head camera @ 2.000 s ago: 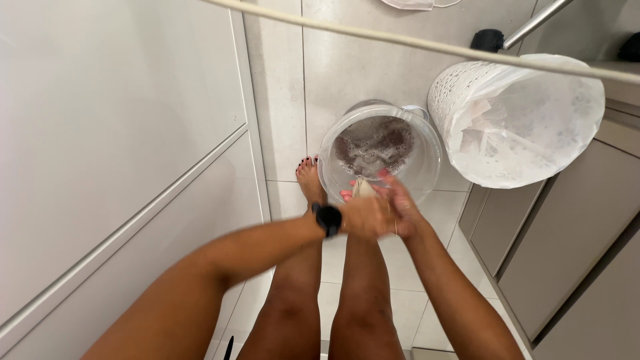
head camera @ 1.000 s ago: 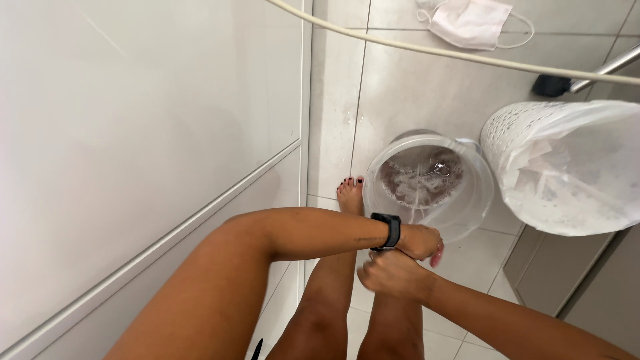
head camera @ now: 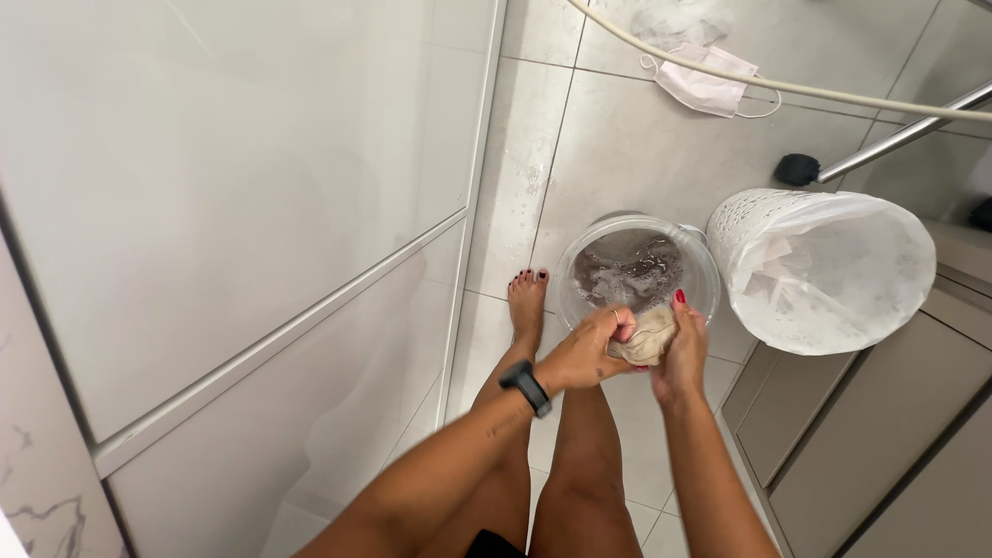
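A wet, beige cloth [head camera: 648, 338] is bunched between my two hands, over the near rim of a clear plastic bucket [head camera: 568, 283]. My left hand [head camera: 593, 349], with a ring and a black watch at its wrist, grips the cloth's left side. On the right side my right hand [head camera: 682, 349] holds it, thumb up and red nail showing; its other fingers are mostly hidden. Murky, brownish water [head camera: 628, 267] with suds stands in the bucket below.
Right of the bucket is a white perforated bin [head camera: 728, 225] with a plastic liner. A pale face mask [head camera: 709, 81] lies on the tiled floor near a metal leg [head camera: 891, 143] with a black foot. A cream hose [head camera: 775, 84] crosses above. Glossy panels [head camera: 232, 194] line the left, cabinets [head camera: 876, 411] the right.
My hands were clasped closely together one second ago; now they are apart on either side of the cloth, which shows more fully between them.
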